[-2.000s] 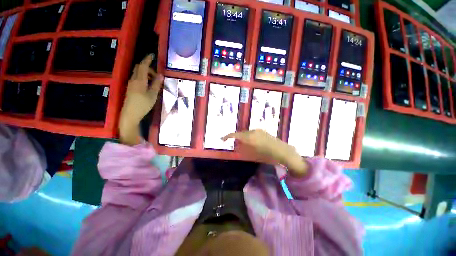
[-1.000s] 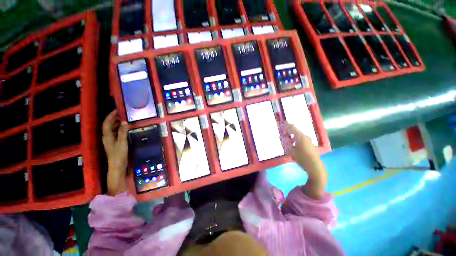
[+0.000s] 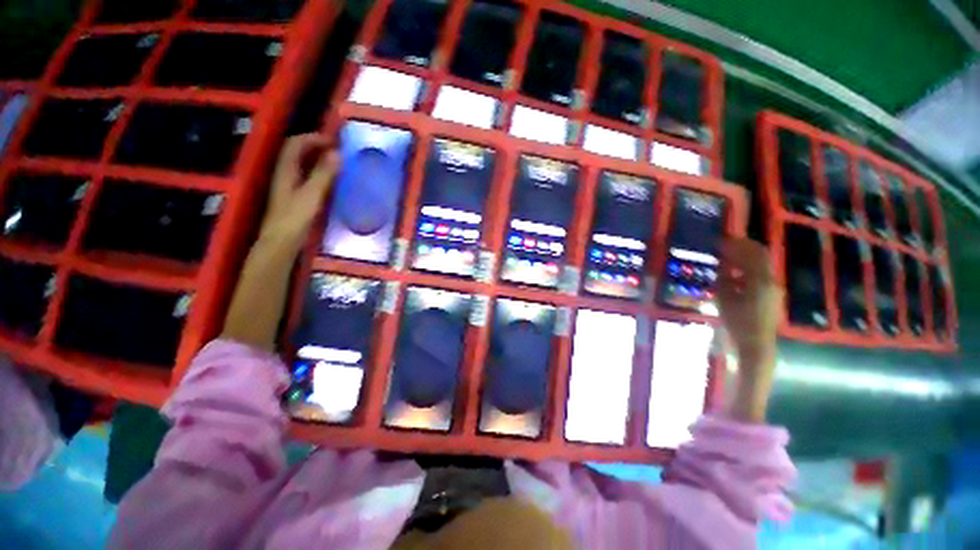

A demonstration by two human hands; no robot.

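A red phone tray (image 3: 489, 444) lies in front of me with two rows of lit smartphones. In the back row, the leftmost smartphone (image 3: 368, 193) shows a blue wallpaper and the others show a clock and icons. In the front row, the left phone has icons and a white patch, two show a dark round wallpaper, and the two at the right, such as this white touchscreen (image 3: 600, 376), are plain white. My left hand (image 3: 299, 193) is at the tray's left edge, fingers bent. My right hand (image 3: 749, 301) is blurred at the right edge; its grip cannot be told.
A tray behind (image 3: 715, 97) is partly covered by the front one, with dark screens and white screens. Trays of dark phones stand at the left (image 3: 210, 252) and at the right (image 3: 769, 215) on the green bench (image 3: 860, 376). A pink sleeve (image 3: 22, 424) shows at the far left.
My right hand has moved from the white screens to the tray's right edge. Two front-row screens went from white patterned to dark round wallpaper. The view has shifted and turned.
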